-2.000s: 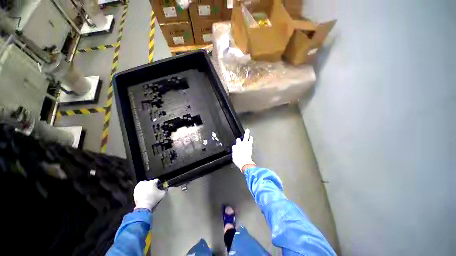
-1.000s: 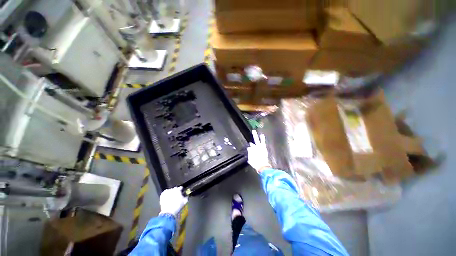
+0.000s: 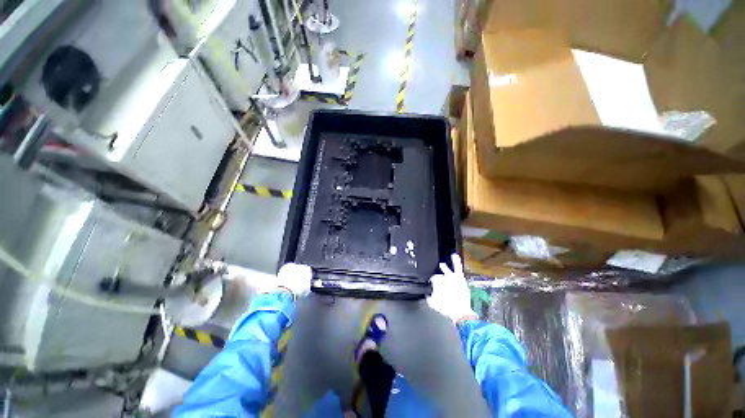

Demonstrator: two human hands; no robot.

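Note:
A deep black tote (image 3: 455,196) is held out in front of me over the floor, its long sides pointing ahead. A black plastic tray (image 3: 417,184) with moulded recesses lies inside it; no board shows in the recesses. My left hand (image 3: 295,279), in a white glove, grips the near left corner of the tote. My right hand (image 3: 449,291), also in a white glove, holds the near right corner, with fingers along the outer side. The fingers under the rim are hidden.
White machine cabinets (image 3: 176,135) line the left side, with round posts on white base plates (image 3: 323,81). Brown cartons (image 3: 564,200) and a plastic-wrapped stack (image 3: 543,326) stand close on the right. Yellow-black tape (image 3: 407,61) marks the grey aisle ahead. A foot (image 3: 376,327) shows below the tote.
The view has turned, and the tote now sits straight ahead rather than slanted. The cartons have come nearer on the right and the aisle ahead has opened up. Both hands keep their hold.

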